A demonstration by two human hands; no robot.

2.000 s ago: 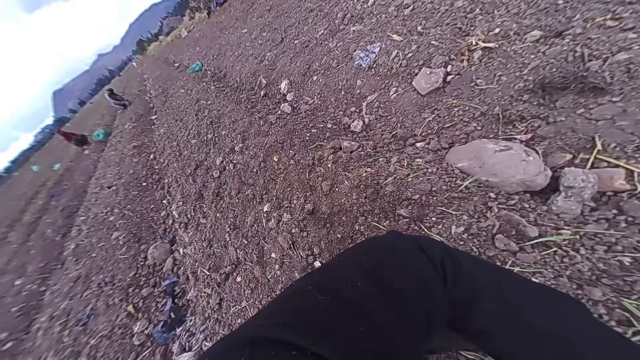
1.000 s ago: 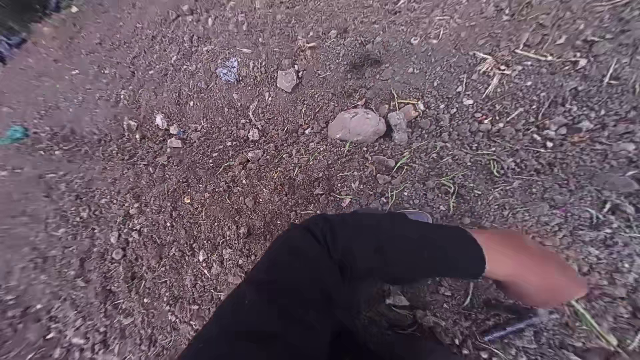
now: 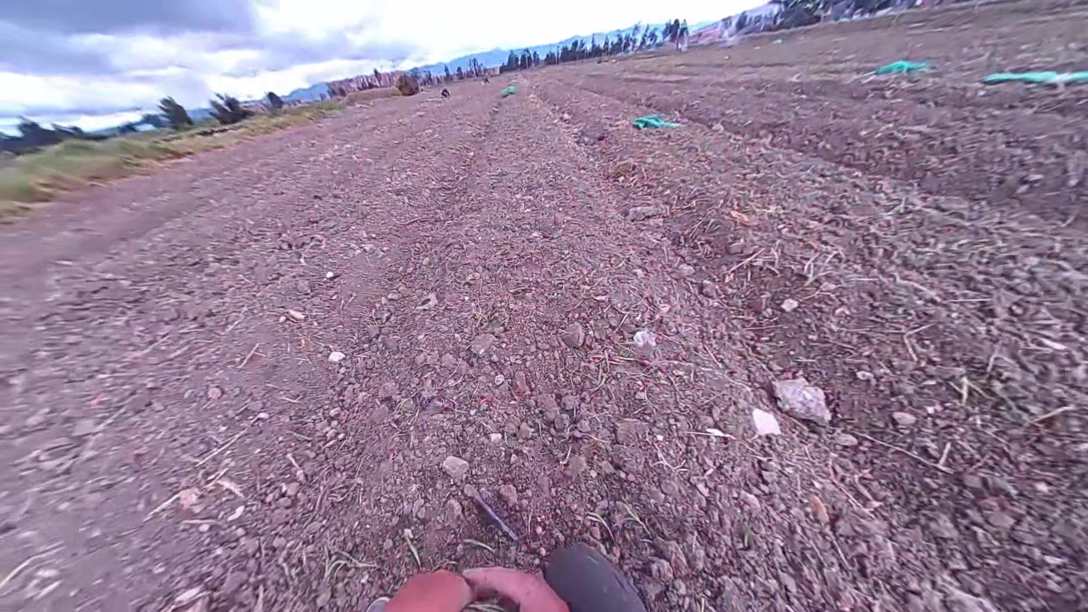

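My left hand (image 3: 432,592) and my right hand (image 3: 517,588) are close together at the bottom edge of the head view, largely cut off by it. A little pale green plant matter (image 3: 488,605) shows between them; whether either hand grips it cannot be told. Right beside my right hand is a dark rounded object (image 3: 593,580), perhaps the toe of a boot. Just above the hands, a thin dark rod-like piece (image 3: 495,517) lies slantwise on the stony soil (image 3: 527,425).
Furrows run away through the field. Pale stones (image 3: 801,400) lie at the right, near a flat white piece (image 3: 765,422). Green mesh-like heaps (image 3: 653,122) dot the rows farther off. Grass (image 3: 76,166) borders the left side, and small distant figures (image 3: 445,93) are near the horizon.
The view has swung strongly toward the horizon. A black-sleeved arm reached low across the soil one second ago; now two hands show together at the bottom edge.
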